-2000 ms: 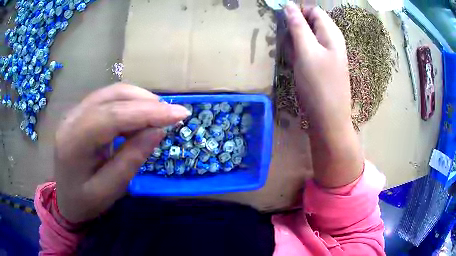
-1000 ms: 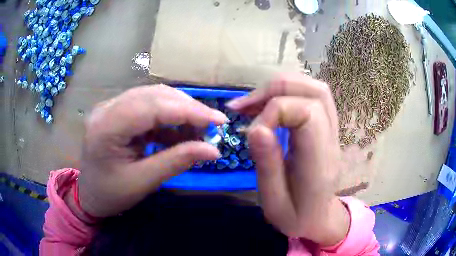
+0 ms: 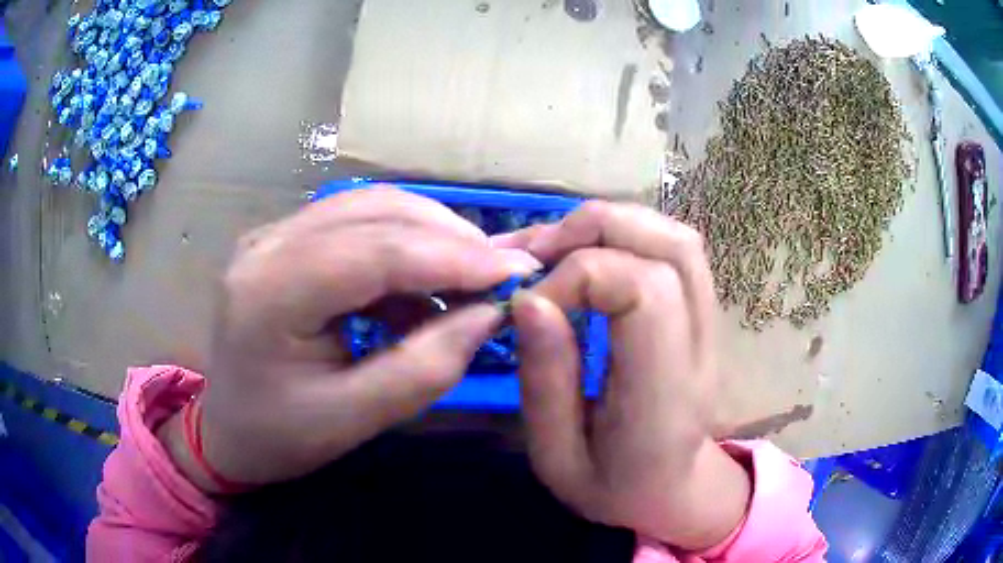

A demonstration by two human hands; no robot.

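Observation:
My left hand (image 3: 363,319) pinches a small blue component (image 3: 508,288) between thumb and forefinger above the blue parts bin (image 3: 462,393). My right hand (image 3: 621,352) meets it there, its fingertips closed at the component's right side. Whatever the right fingertips hold is hidden between them; a thin pin cannot be made out clearly. Both hands cover most of the bin, and some blue-and-silver components show in it between them.
A pile of brass-coloured pins (image 3: 814,176) lies at right, a heap of blue-and-silver components (image 3: 121,110) at far left. A raised cardboard sheet (image 3: 495,94) lies behind the bin. White disc (image 3: 674,13), larger white piece (image 3: 896,31), thin rod (image 3: 943,165) and red-handled tool (image 3: 971,220) lie beyond.
My right hand came back from the pin pile to the front of my body. My left hand moved right, and the fingertips of both hands have now come together at the component.

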